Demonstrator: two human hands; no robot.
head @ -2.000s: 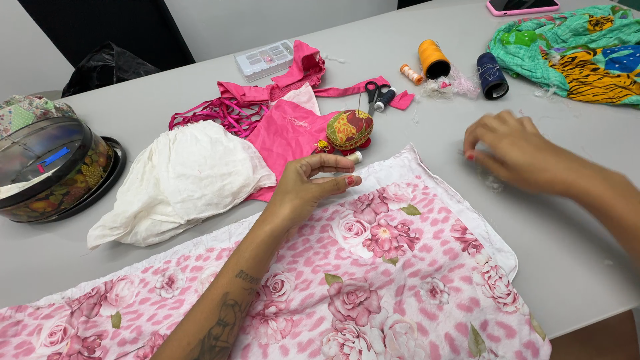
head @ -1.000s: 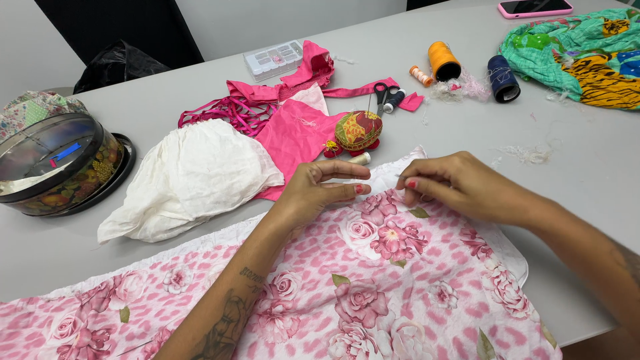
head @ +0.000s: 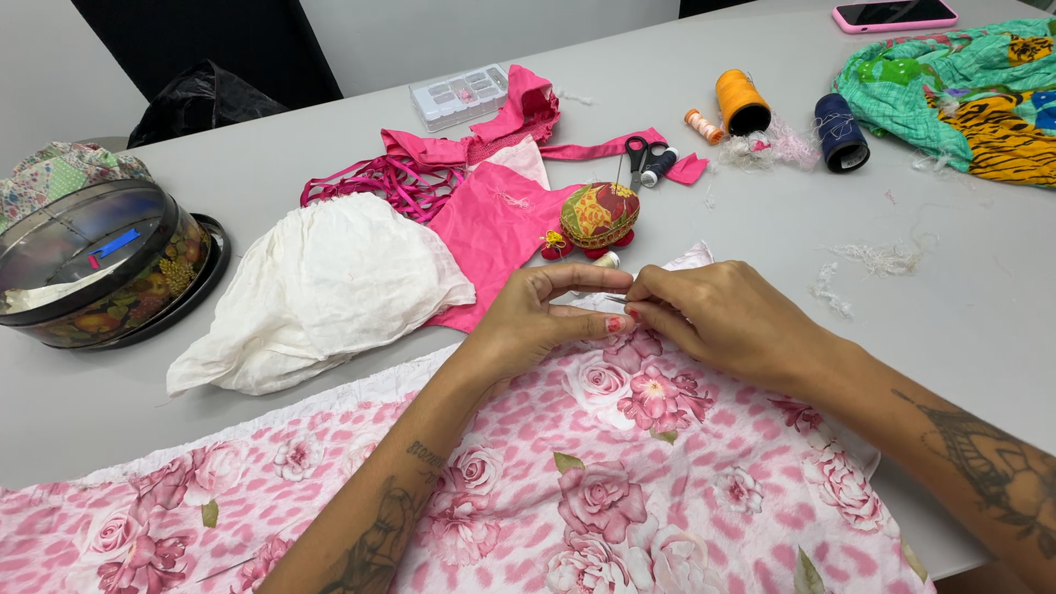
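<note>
My left hand (head: 557, 318) is raised over the floral pink fabric (head: 602, 499), its thumb below its forefinger; whether it grips anything is unclear. The fingertips of my right hand (head: 718, 318) meet it and pinch a thin, dark needle (head: 615, 299), partly hidden. Just beyond the fingers lie a small spool of pale thread (head: 608, 260) and a turtle-shaped pincushion (head: 600, 214) with a pin standing in it. The fabric has a white edge and spreads beneath both forearms.
Behind are white cloth (head: 330, 289), pink cloth (head: 495, 214), black scissors (head: 636, 161), a clear case (head: 458, 97), orange (head: 742, 101) and navy thread (head: 840, 132). Thread scraps (head: 883, 258) and green patterned cloth (head: 899, 91) lie right; a round tin (head: 99, 264) stands left.
My right hand has moved left from above the tabletop and thread scraps to meet my left hand. My left hand stays raised over the fabric.
</note>
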